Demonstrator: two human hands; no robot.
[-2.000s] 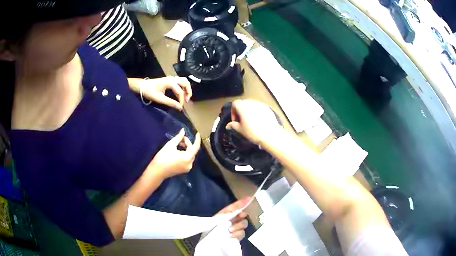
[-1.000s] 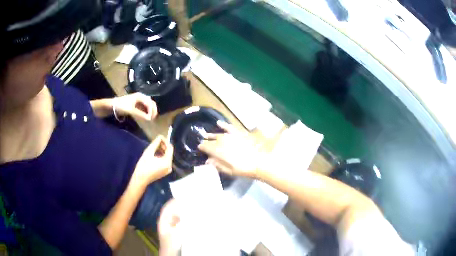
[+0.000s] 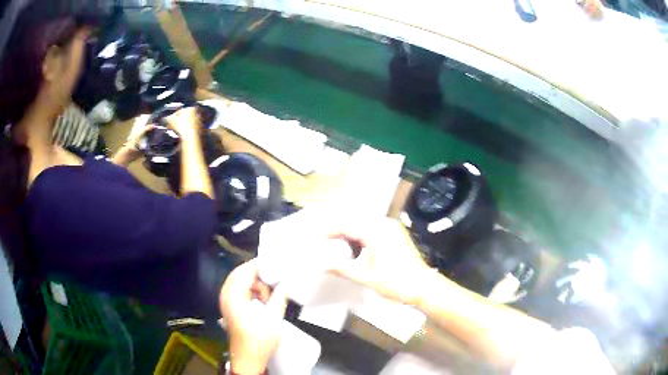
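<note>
My left hand [image 3: 253, 311] is at the lower middle, its fingers closed on a white sheet [image 3: 286, 253]. My right hand [image 3: 373, 256] is at the sheet's right side with its fingertips on it; glare hides whether a small piece is between them. A black fan unit [image 3: 238, 187] with white marks on its rim stands just beyond my hands to the left. Another black fan unit [image 3: 450, 201] with white rim marks stands to the right of my right hand.
A person in dark blue [image 3: 124, 227] at the left reaches to a further fan unit [image 3: 162, 139]. White sheets [image 3: 271, 139] lie along the green belt [image 3: 322, 88]. A green crate [image 3: 88, 329] and a yellow crate [image 3: 187, 355] are at lower left. Another black unit [image 3: 505, 264] is at right.
The view has turned right. My right hand has left the near fan unit and come to the sheet. The other person's hands have moved to a further fan unit.
</note>
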